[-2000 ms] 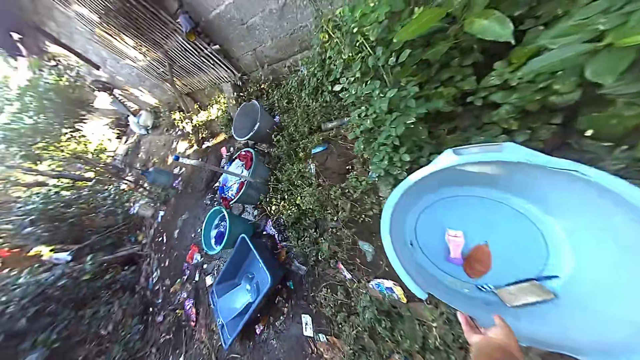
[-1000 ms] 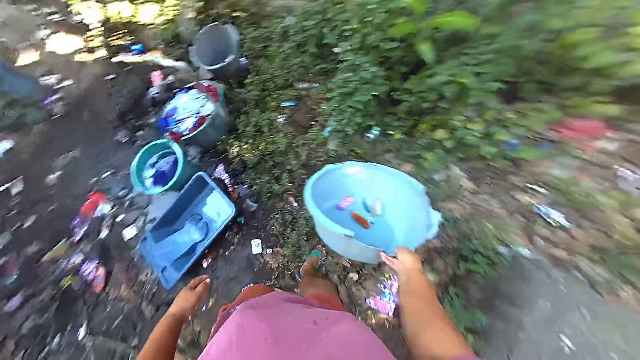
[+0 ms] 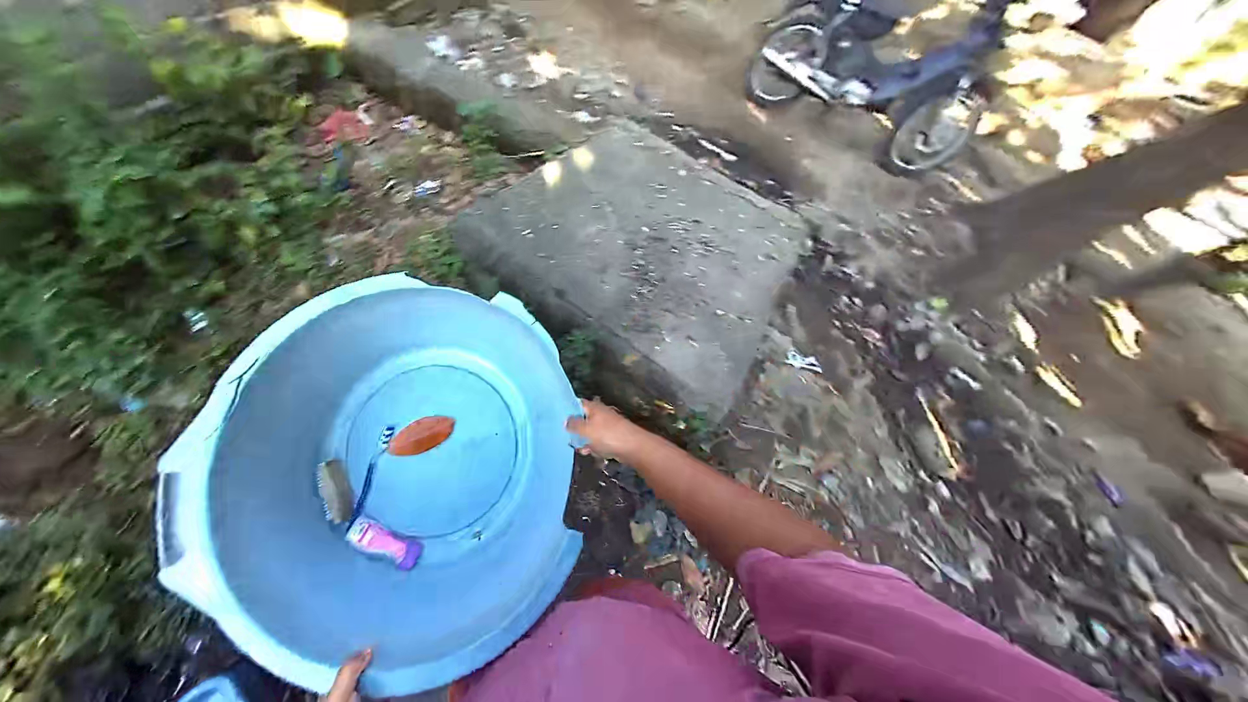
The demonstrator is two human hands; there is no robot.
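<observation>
A large light-blue plastic basin (image 3: 263, 546) is held in front of my body by both hands. My right hand (image 3: 603, 431) grips its rim at the right side. At the near edge my left hand (image 3: 349, 675) holds the rim, with only the fingers showing. Inside on the bottom lie a reddish-orange oval brush or block (image 3: 421, 436), a dark-handled toothbrush (image 3: 367, 480), a scrub brush with a pale body (image 3: 334, 491) and a pink bottle with a purple cap (image 3: 385, 543). The basin's rim is broken at the right.
A concrete slab (image 3: 643, 244) lies beyond the basin. A parked motorcycle (image 3: 877, 78) stands on the dirt path at the top, with a tree trunk (image 3: 1092, 195) to the right. Leafy plants (image 3: 127, 214) grow at the left. Litter covers the muddy ground (image 3: 877, 468).
My view has swung far to the right, from the tubs to the slab and motorcycle. My left hand, away from the basin one second ago, now holds its rim.
</observation>
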